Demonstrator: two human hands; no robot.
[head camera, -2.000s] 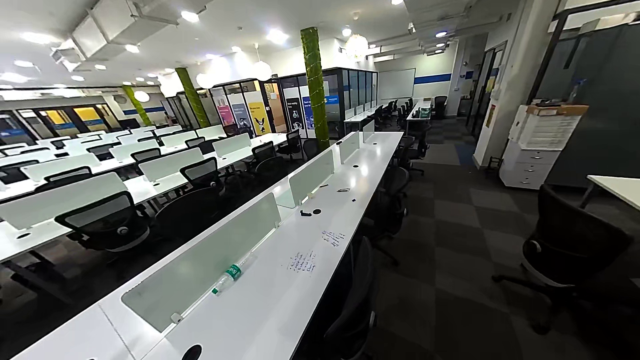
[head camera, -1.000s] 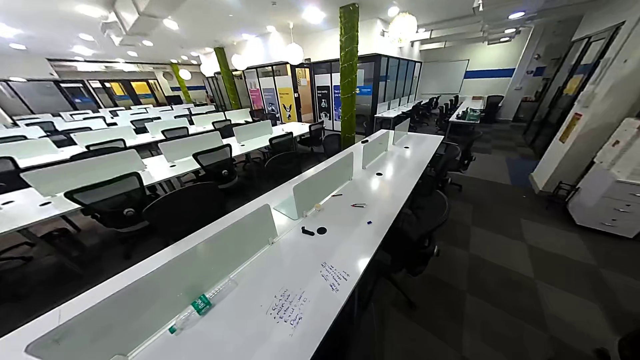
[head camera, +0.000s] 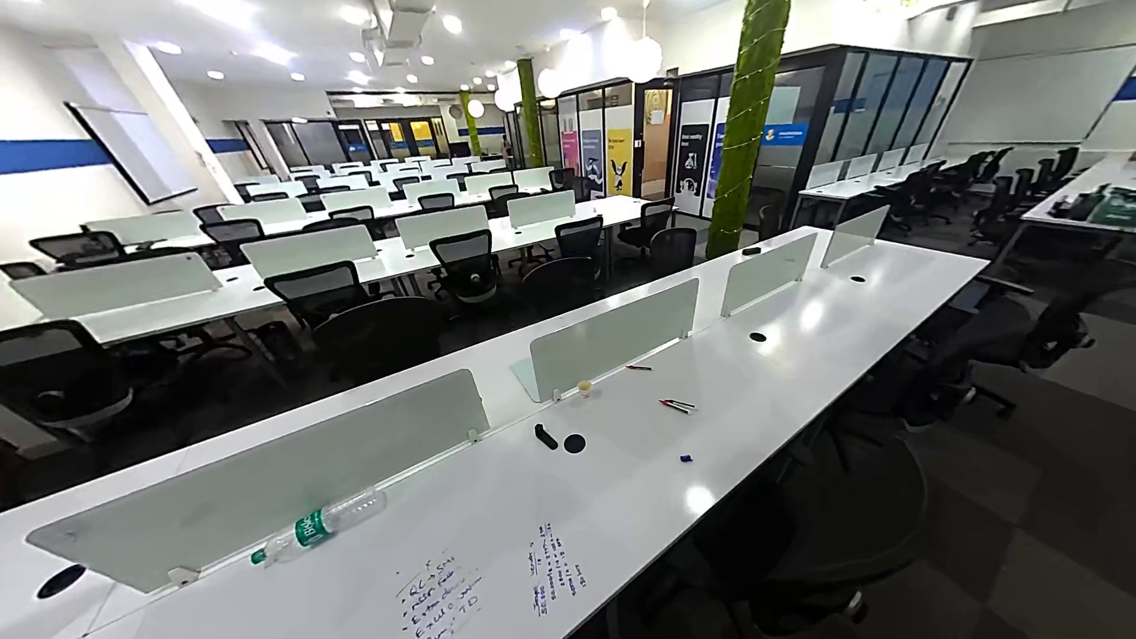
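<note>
Neither of my hands is in view. A long white desk (head camera: 621, 497) runs from the lower left toward the upper right, with frosted divider panels (head camera: 612, 333) along its middle. A clear plastic bottle (head camera: 319, 526) with a green label and cap lies on its side against the nearest divider. On the desk top are a small black object (head camera: 545, 437) beside a round black cable cap (head camera: 574, 443), a small cup (head camera: 584, 388), several pens or markers (head camera: 678, 406) and a small blue cap-like piece (head camera: 686, 459). Handwriting in blue marks the near part of the surface.
Black mesh office chairs (head camera: 466, 266) stand by further rows of white desks at the left. More dark chairs (head camera: 843, 506) line the right side of the near desk, over a dark carpet floor (head camera: 1056, 497). A green-covered pillar (head camera: 750, 124) rises behind the desk.
The view has swung left and come nearer to the desk; the white drawer cabinet at the right has left the view. The bottle still lies against the divider.
</note>
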